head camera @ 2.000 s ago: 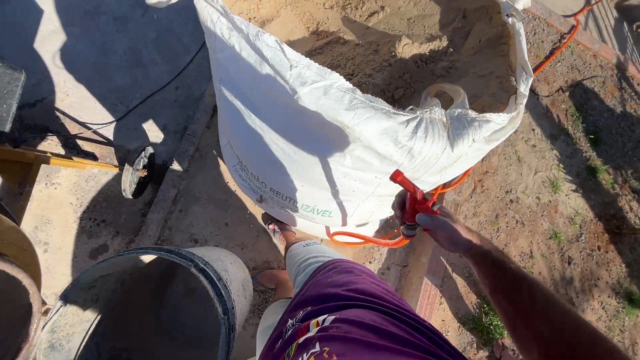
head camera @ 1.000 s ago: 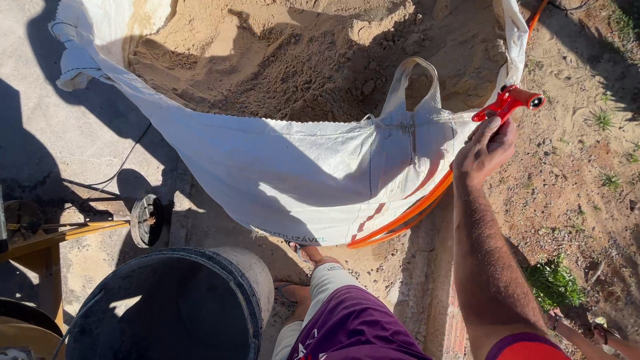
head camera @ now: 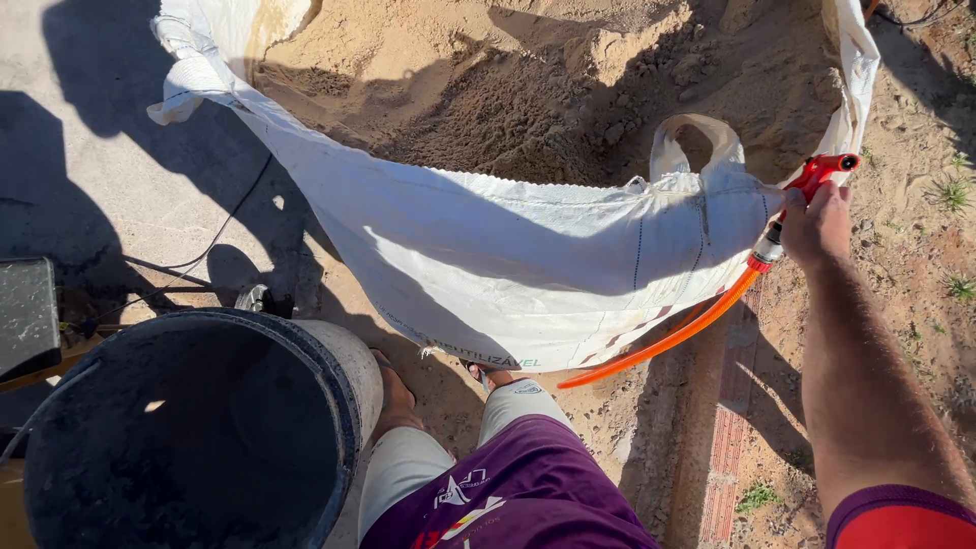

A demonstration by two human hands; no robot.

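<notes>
My right hand [head camera: 820, 225] grips a red hose spray nozzle [head camera: 823, 169] at the right edge of a large white woven bulk bag [head camera: 488, 252]. From the nozzle's grey and red connector [head camera: 765, 248] an orange hose [head camera: 671, 335] curves down and left along the bag's side. Sand [head camera: 518, 99] lies inside the bag, partly in shadow. A fabric lifting loop [head camera: 698, 141] stands on the rim, left of the nozzle. My left hand is out of view. At lower left, a large dark-lined bucket [head camera: 191, 435] stands beside my legs; its interior is in deep shade.
My feet are between the bucket and the bag. A black cable [head camera: 229, 221] runs over the concrete at left. A dark speckled box-like object [head camera: 29, 316] sits at the left edge. A brick edging [head camera: 732, 427] and sandy soil with weeds [head camera: 759, 497] lie at right.
My right hand has moved the nozzle up from low beside the bag to its right rim. The view has shifted, showing more sand. The hose now hangs below the nozzle.
</notes>
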